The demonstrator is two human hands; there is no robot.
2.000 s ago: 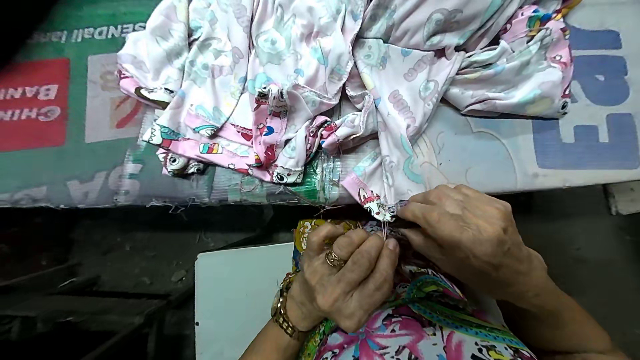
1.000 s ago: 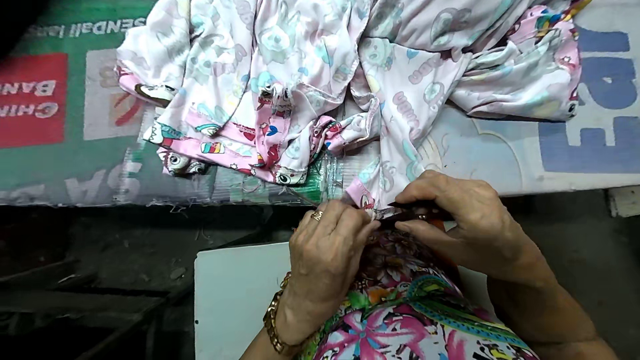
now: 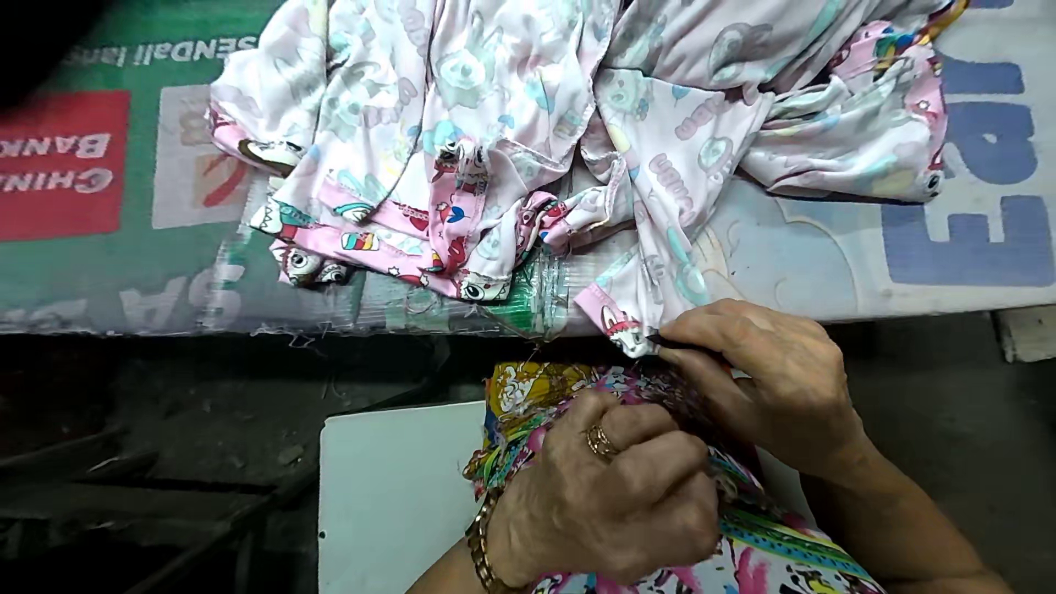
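A pale printed fabric garment (image 3: 511,99) with pink patterned trim lies inside out along the table. One narrow end of it, with a pink printed hem (image 3: 619,326), hangs over the near edge. My right hand (image 3: 767,379) pinches that hem between thumb and fingers; a small dark thing shows at the fingertips, too hidden to name. My left hand (image 3: 619,487), wearing a ring and a chain bracelet, is curled over my lap, below the hem and apart from it. Whether its fingers hold anything, such as thread, cannot be seen.
A printed tarpaulin (image 3: 792,272) covers the table, with loose threads along its near edge. Colourful patterned cloth (image 3: 536,396) covers my lap. Beneath it is a white board or seat (image 3: 396,495). Dark bars (image 3: 148,503) stand at the lower left.
My left hand was at the hem beside my right hand one second ago and has moved down over my lap. My right hand remains at the hem. The garment on the table lies much the same.
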